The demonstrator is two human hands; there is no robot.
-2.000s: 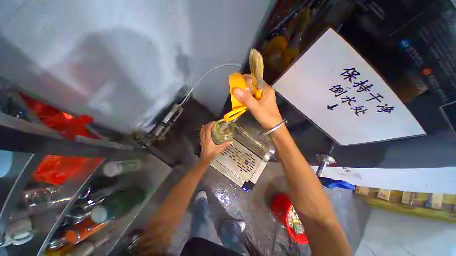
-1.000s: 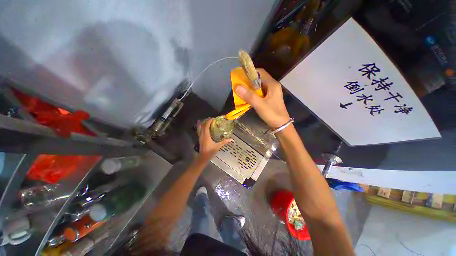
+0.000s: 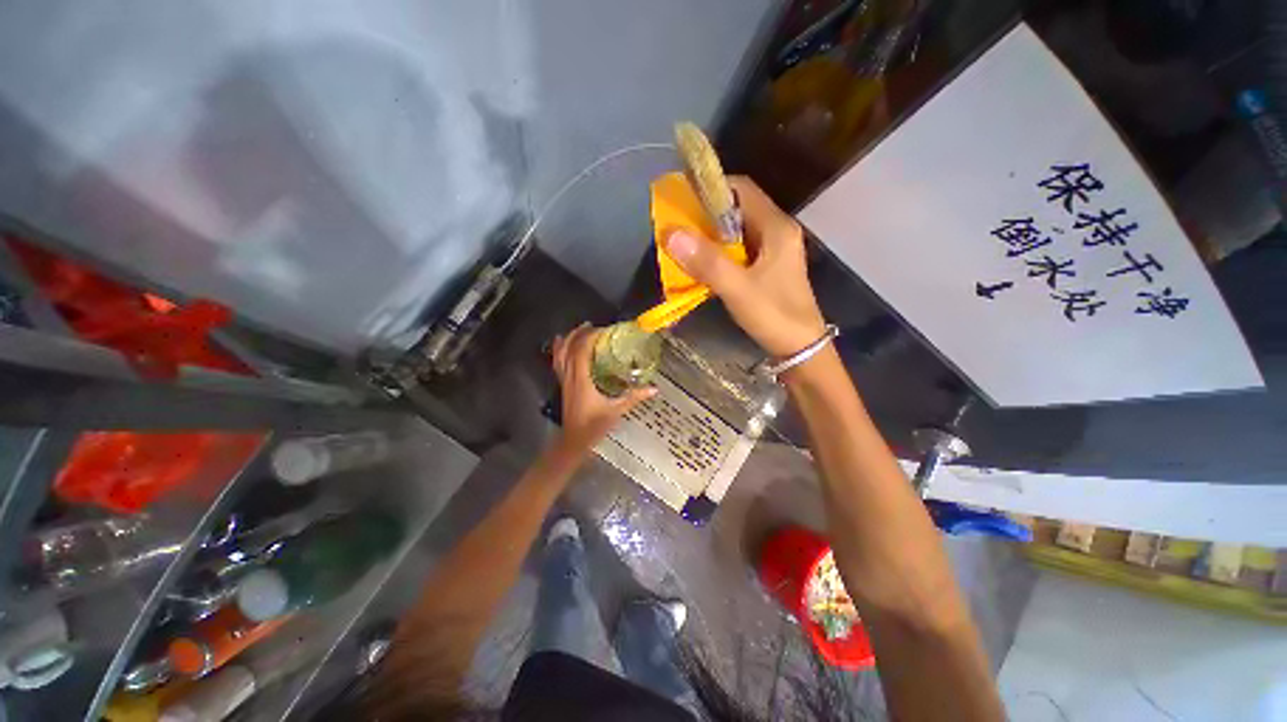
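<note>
My left hand (image 3: 586, 392) is closed round a small greenish-yellow cup (image 3: 625, 358), its round face towards me, above the pale slotted drip tray (image 3: 678, 449). My right hand (image 3: 755, 268) grips a bright orange-yellow item (image 3: 676, 233). A pale stick-like piece (image 3: 702, 172), like bristles, projects upward from the same grip. The lower orange strip reaches down to the rim of the cup; whether it enters the cup is hard to tell. A clear shiny part lies beside the cup, partly hidden by my right wrist.
A black dispenser with a white handwritten sign (image 3: 1037, 233) stands at right. A red bucket (image 3: 819, 595) of pale waste is on the wet floor. A blue-handled tap (image 3: 981, 523) is at right. Shelves with bottles (image 3: 339, 550) and a red plastic bag (image 3: 134, 317) are at left.
The pale piece has tilted left, and my right hand has shifted slightly right and up. My left hand keeps the cup in nearly the same place. The view has shifted slightly.
</note>
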